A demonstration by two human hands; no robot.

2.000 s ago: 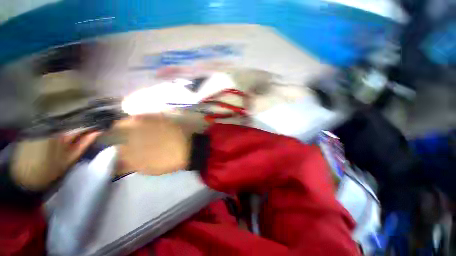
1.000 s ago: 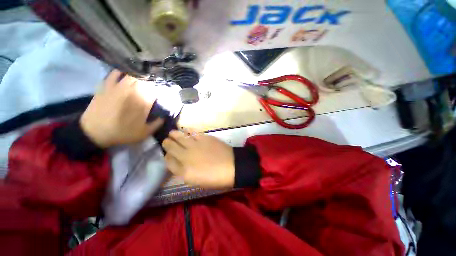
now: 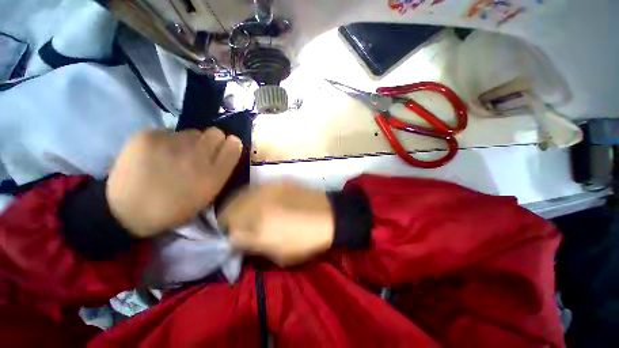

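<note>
A black fabric panel lies at the presser foot and runs toward me, joined or next to crumpled pale cloth at the table's front edge. My left hand lies over the black panel, fingers bent on it. My right hand, blurred, is closed at the near end of the fabric, beside the pale cloth. The sewing machine's ribbed round knob sits right of the needle area. The needle tip is hidden in glare and behind metal parts.
Red-handled scissors lie on the machine bed right of the needle. A flat black rectangle, perhaps a phone, lies behind them. A beige cloth-like item is at the right. Pale garment panels with black edging spread over the left.
The view has steadied and shifted. Both hands now sit lower, farther from the needle, and more black fabric shows between the presser foot and my left hand. The scissors have not visibly moved on the bed.
</note>
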